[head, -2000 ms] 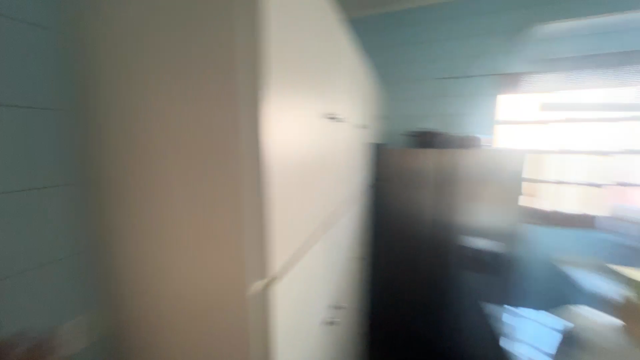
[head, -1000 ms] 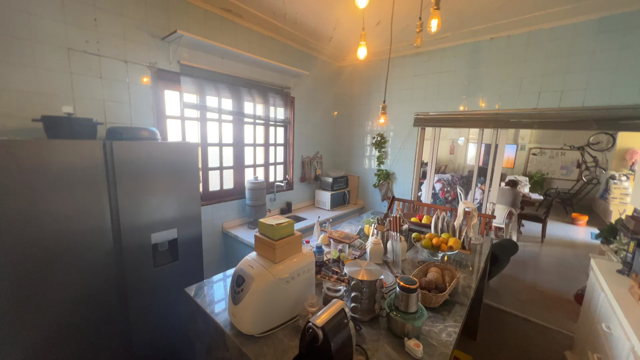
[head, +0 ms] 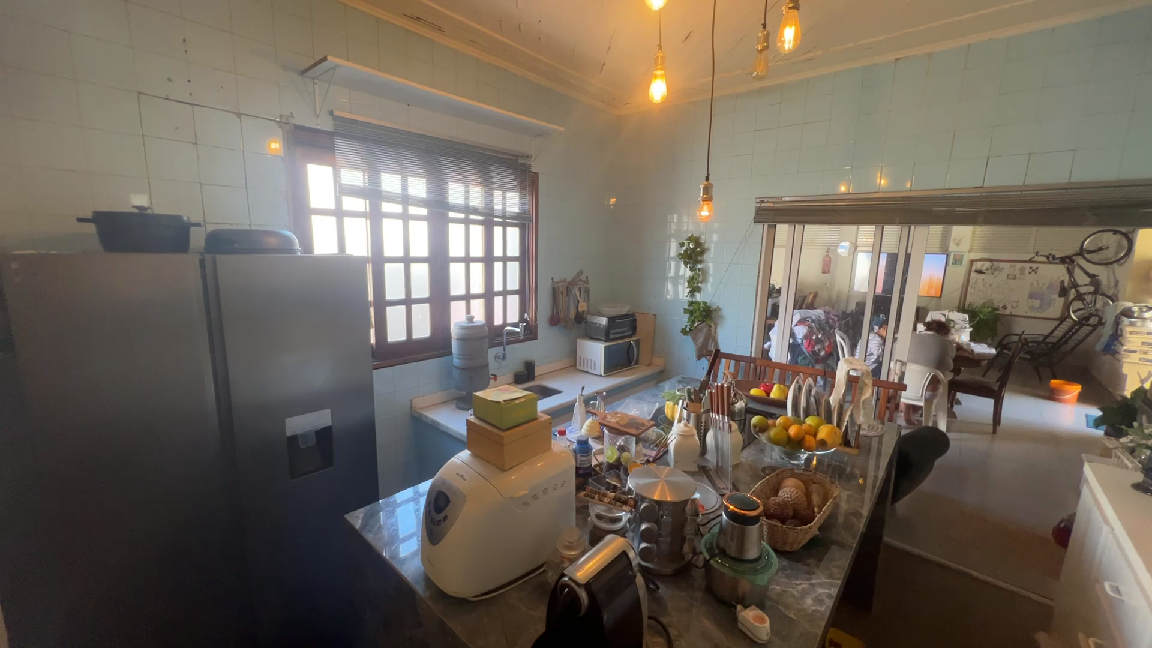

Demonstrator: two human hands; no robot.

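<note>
Neither my left hand nor my right hand is in the head view. Closest to me on the marble-look counter (head: 801, 585) are a white bread machine (head: 499, 522) with two small boxes (head: 506, 423) stacked on it, a black coffee machine (head: 598, 594), a round steel spice rack (head: 663, 517) and an electric chopper with a green-rimmed bowl (head: 741, 549). A wicker basket (head: 794, 508) holds brown produce. Behind it stands a glass bowl of fruit (head: 796, 434), beside a knife block (head: 722, 432) with several knives.
A steel refrigerator (head: 288, 387) stands at left with a black pot (head: 144, 231) on top. Beneath the window, a side counter holds a water dispenser (head: 470, 355) and a microwave (head: 607, 355). A white cabinet (head: 1116, 531) lines the right side. Two people sit in the room beyond.
The view has swung from a blurred tall white cabinet to the counter and window. Since one second ago it has shifted only slightly.
</note>
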